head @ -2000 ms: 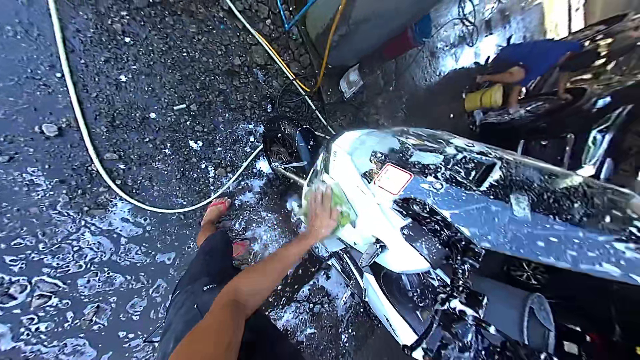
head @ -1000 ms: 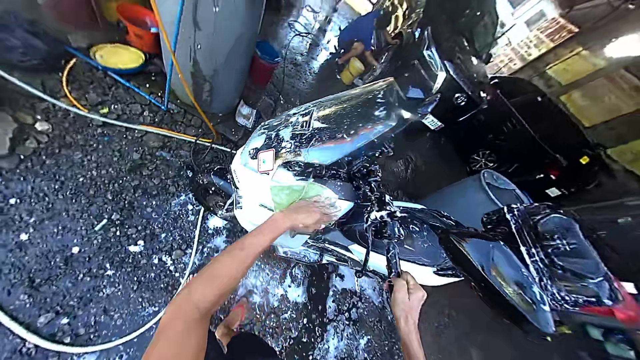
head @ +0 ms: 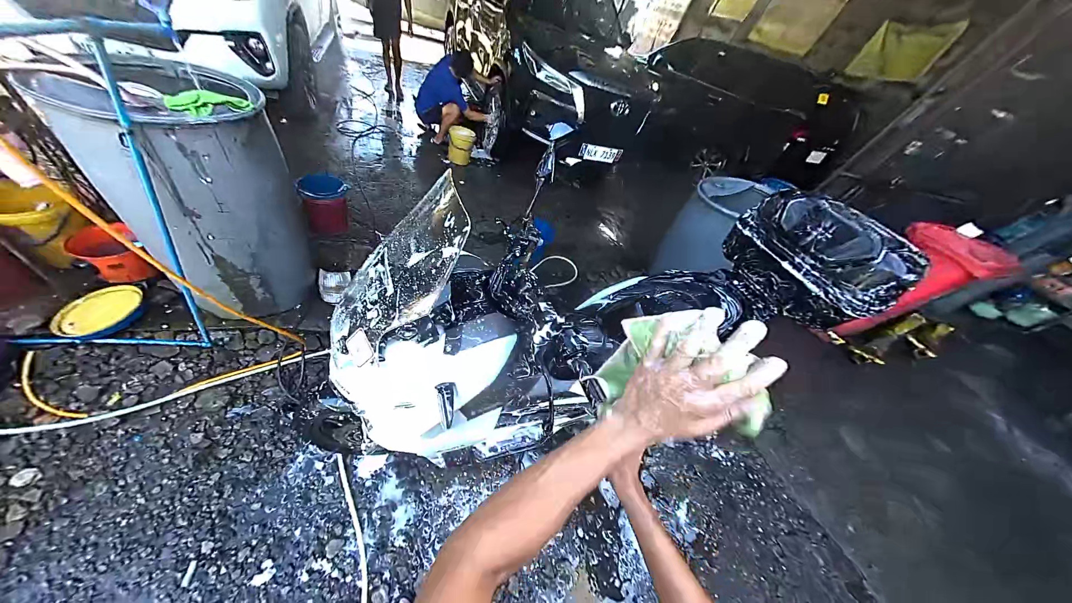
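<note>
My left hand [head: 699, 385], wet and foamy, has its fingers spread over a green and white cloth [head: 617, 368] and holds it above the middle of a soapy motor scooter, near the seat. My right forearm rises from the bottom edge behind the left wrist; its hand [head: 626, 471] is mostly hidden, so its hold cannot be told. The scooter's white front body [head: 394, 385] and clear windscreen [head: 410, 251] bear suds. A foam-covered black seat [head: 678, 297] and black top box [head: 825, 243] extend to the right.
At left stand a large grey drum [head: 193, 184], an orange basin [head: 113, 255] and blue pipes [head: 155, 201]. Hoses [head: 209, 381] cross the wet gravel. A grey barrel [head: 712, 226] stands behind the scooter. Farther back, a person in blue [head: 444, 92] crouches beside a dark car [head: 603, 92].
My left hand has moved with the cloth from the white front body toward the seat. My right hand, seen near a handlebar a second ago, is now mostly hidden. The view has swung considerably.
</note>
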